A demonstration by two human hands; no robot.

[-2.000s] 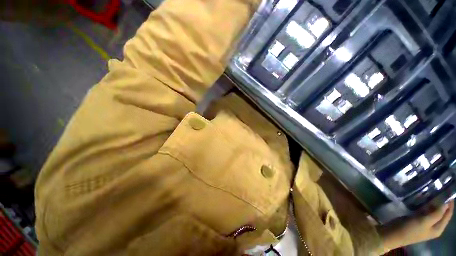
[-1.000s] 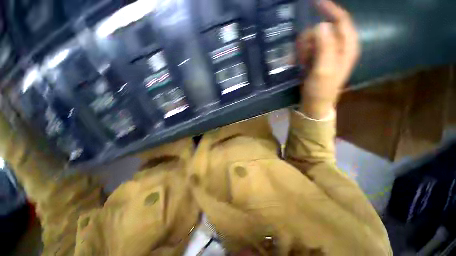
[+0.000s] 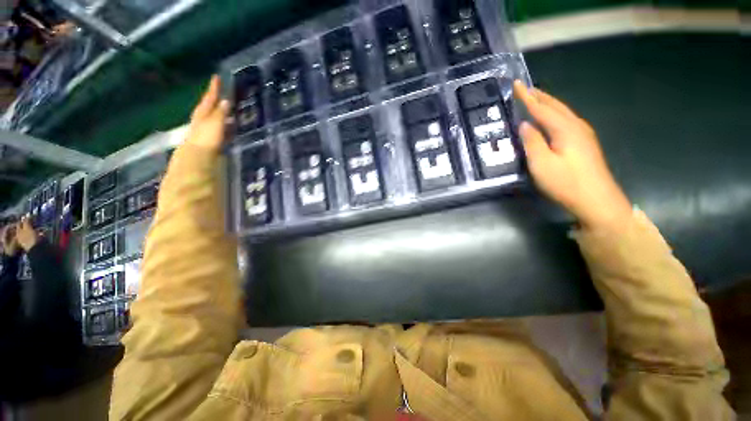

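Observation:
A clear plastic tray (image 3: 379,212) lies across the upper middle, slightly tilted in view, with two rows of five pockets. Each pocket holds a dark phone, back up, with pale marks, such as the phone at the near right (image 3: 487,131). My left hand (image 3: 211,115) is at the tray's left edge, fingers up along its side. My right hand (image 3: 568,152) grips the tray's right edge, thumb and fingers at the near right corner. Whether the tray touches the bench cannot be told.
A dark green bench (image 3: 428,267) runs under and right of the tray, with a pale rail (image 3: 642,25) behind. A neighbouring tray (image 3: 92,321) with phones lies at left. Another person's hands (image 3: 23,237) and dark sleeve show at the far left.
The view has swung level and forward over the bench. The tray now shows whole, farther from my body, and both hands are visible at its sides.

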